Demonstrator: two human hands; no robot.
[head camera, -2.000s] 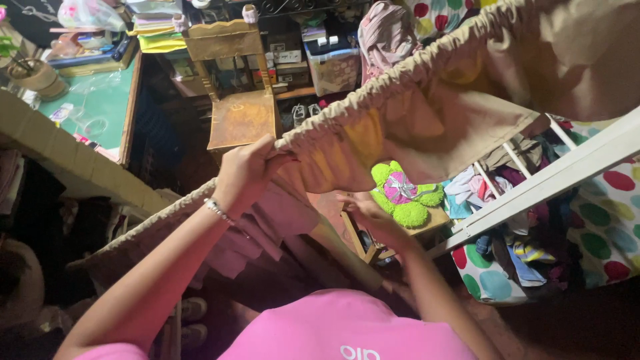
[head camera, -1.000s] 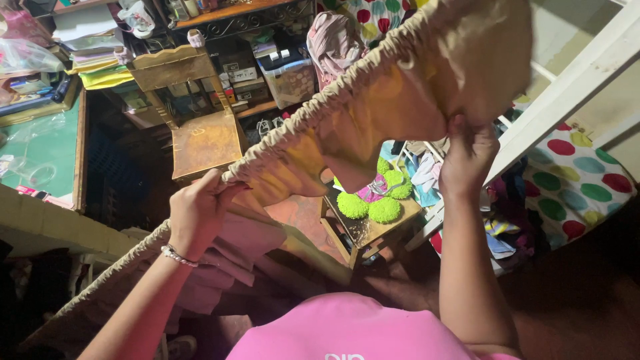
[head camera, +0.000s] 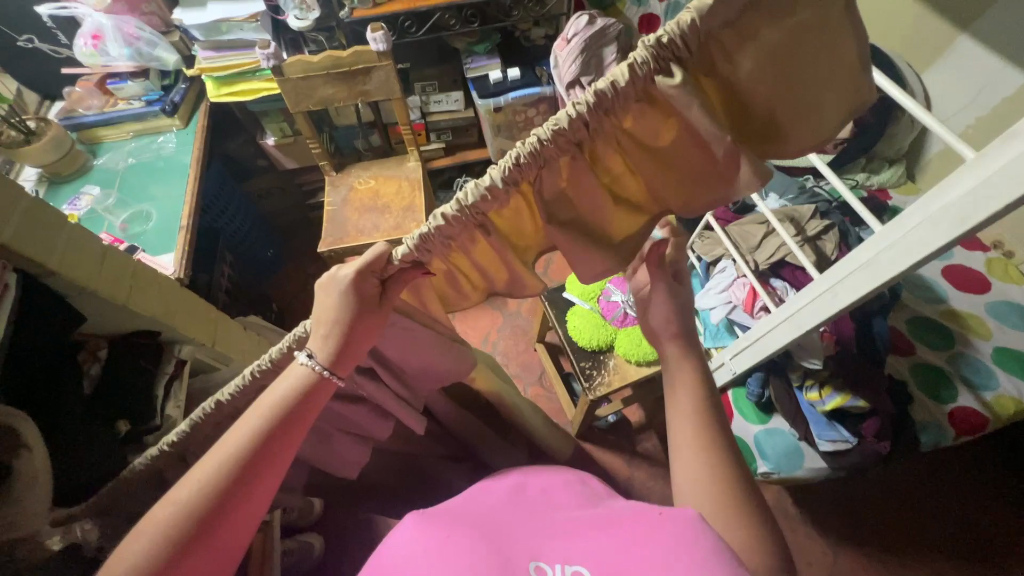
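Note:
A beige curtain (head camera: 592, 160) with a gathered top edge runs diagonally from the lower left to the upper right, bunched along what looks like a rod or cord hidden inside. My left hand (head camera: 356, 304), with a beaded bracelet at the wrist, is closed around the gathered edge near the middle. Below and left of it hang more folds of the cloth. My right hand (head camera: 660, 280) is raised at the lower hem of the curtain, its fingers near or against the fabric; whether they pinch it cannot be told.
A wooden chair (head camera: 372, 200) stands ahead, beside a green-topped table (head camera: 164, 192). A flower-shaped green and pink cushion (head camera: 616, 308) rests on a small wooden stool (head camera: 612, 376). White metal bed rails (head camera: 872, 264) cross the right side, with heaped clothes (head camera: 784, 240) behind them.
My right hand has moved down and left from higher on the cloth, where it was one second ago. My left hand stays on the gathered edge throughout.

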